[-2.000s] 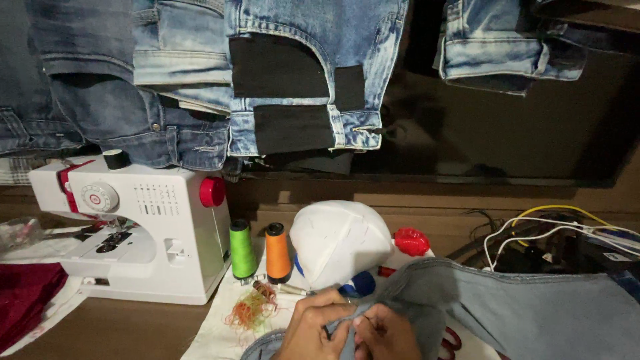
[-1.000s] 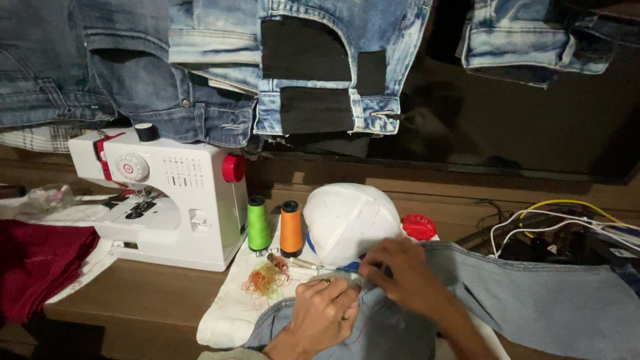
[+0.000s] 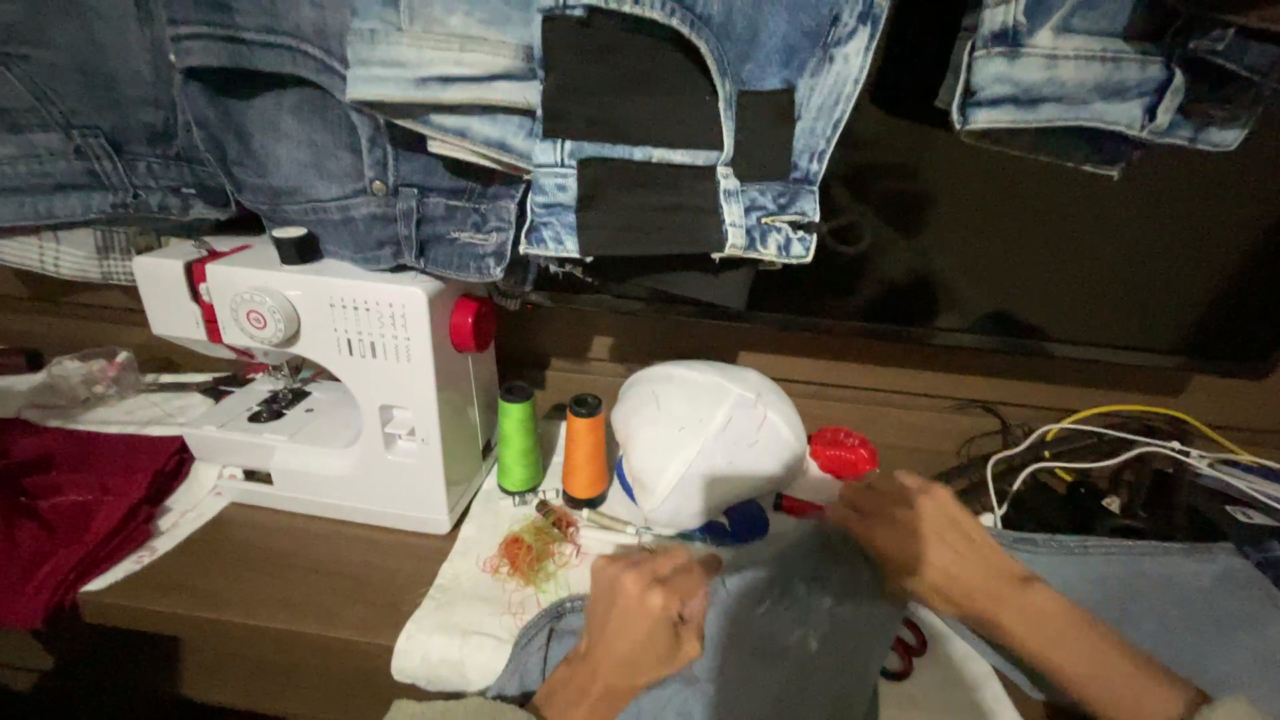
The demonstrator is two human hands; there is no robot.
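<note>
Grey-blue denim fabric (image 3: 790, 620) lies before me over a white cloth. My left hand (image 3: 650, 610) is closed on the denim near its upper left part, with the fingertips bunched. My right hand (image 3: 900, 530) is at the denim's upper right, blurred, with bent fingers; whether it holds anything cannot be told. Just beyond the hands sits a rounded white fabric pincushion-like form (image 3: 710, 440) with a blue base. A red plastic container (image 3: 843, 453) stands right of it. Green (image 3: 519, 440) and orange (image 3: 585, 450) thread cones stand left of it, behind tangled thread scraps (image 3: 535, 550).
A white sewing machine (image 3: 370, 400) stands at the left, beside dark red fabric (image 3: 80, 510). Several jeans (image 3: 560, 180) hang across the top, before a dark screen (image 3: 1050, 260). White and yellow cables (image 3: 1110, 425) lie at the right.
My hands were together at the denim two seconds ago; now they are apart, the right hand having moved right. More of the denim shows between them.
</note>
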